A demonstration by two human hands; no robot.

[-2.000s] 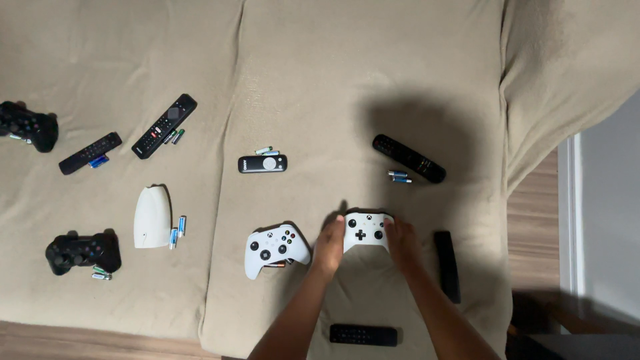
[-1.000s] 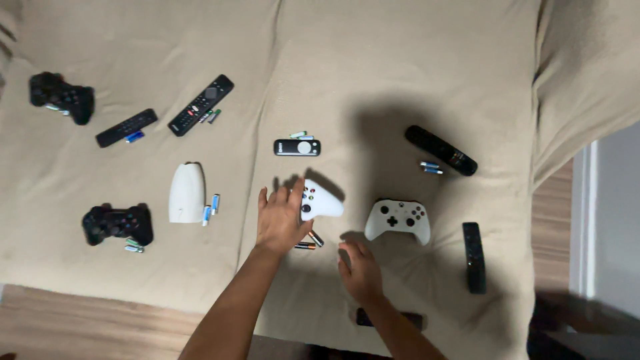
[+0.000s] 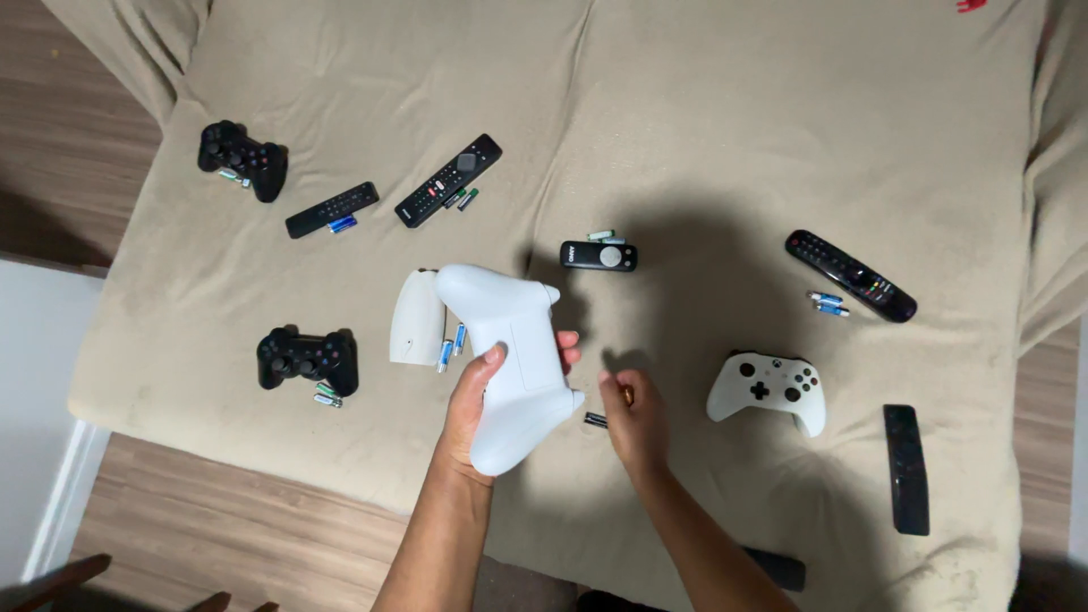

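Observation:
My left hand (image 3: 476, 399) grips a white game controller (image 3: 518, 357) that shows its back, with the battery cover in place. My right hand (image 3: 636, 416) is closed just right of it, and a copper-topped battery (image 3: 627, 395) shows between the fingers. Beside that hand a dark battery (image 3: 597, 420) lies on the beige cloth. Farther right rests a second white controller (image 3: 759, 391), face up. Above my hands is a small black remote (image 3: 598, 256) with pale green batteries (image 3: 601, 235) along its upper edge.
Left lie two black controllers (image 3: 242, 160), black remotes (image 3: 449, 180) and a white curved device (image 3: 415, 319), with batteries (image 3: 444, 355) nearby. Right are a black remote (image 3: 850, 276) with blue batteries (image 3: 827, 303), and another dark remote (image 3: 907, 469). One more (image 3: 782, 568) is partly behind my right forearm.
The left white controller was lying on the cloth two seconds ago; now it is lifted and turned back side up. My right hand has let go of the other white controller and has taken hold of a battery.

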